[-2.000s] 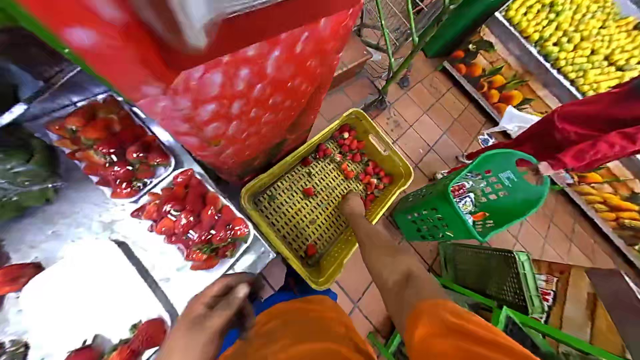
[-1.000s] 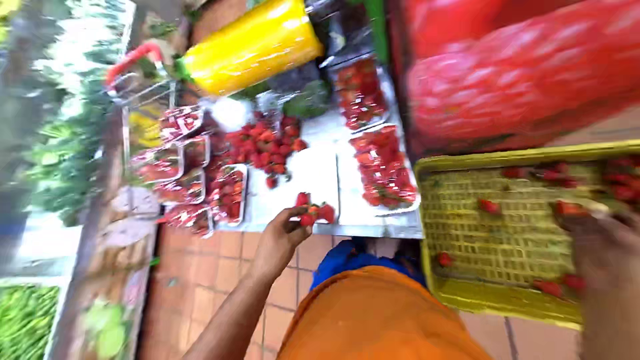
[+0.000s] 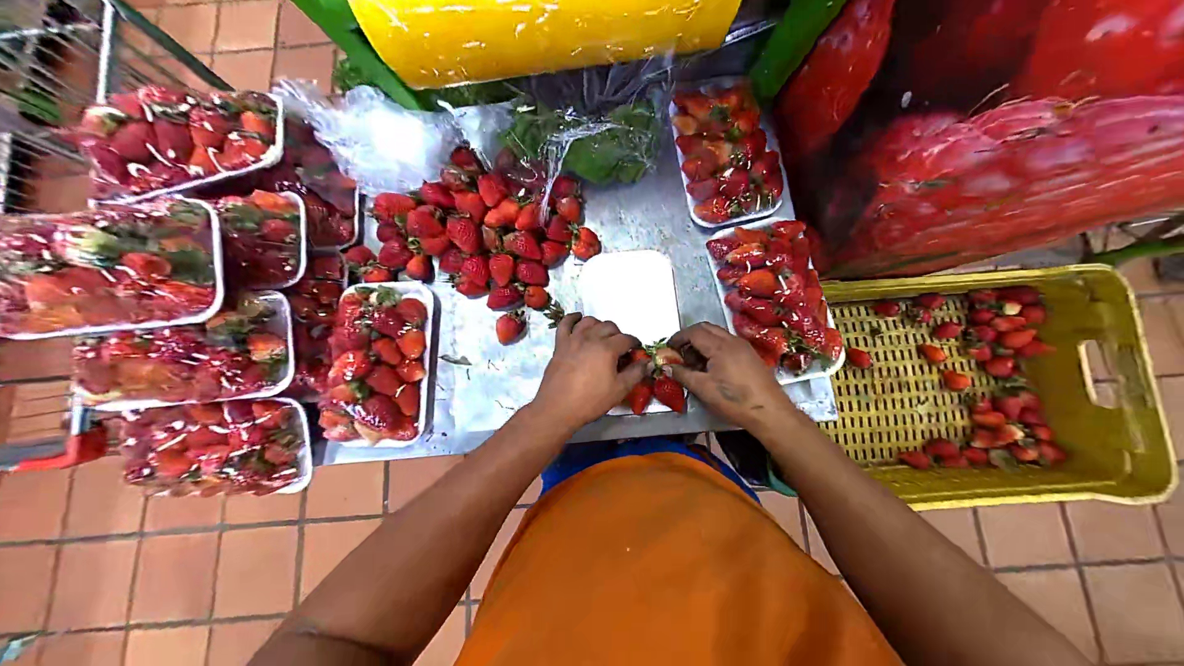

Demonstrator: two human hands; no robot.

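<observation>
Both my hands meet over the near end of a white foam tray (image 3: 632,289) at the metal table's front edge. My left hand (image 3: 592,365) has its fingers on strawberries (image 3: 659,388) at the tray's near end, and my right hand (image 3: 726,375) grips them from the other side. Beyond my left hand lies a heap of loose strawberries (image 3: 490,231), with a single strawberry (image 3: 510,326) closer to me. Wrapped strawberry trays (image 3: 775,294) stand right of the white tray. To the left is another filled tray (image 3: 377,361).
Stacked wrapped strawberry trays (image 3: 199,342) fill the table's left end. A yellow plastic crate (image 3: 1101,388) with loose strawberries stands at the right. A yellow roll (image 3: 546,37), crumpled clear film (image 3: 375,134) and green leaves (image 3: 610,148) lie at the back.
My right hand has left the yellow crate and come over to the white tray beside my left hand. The view has turned from the crate toward the table.
</observation>
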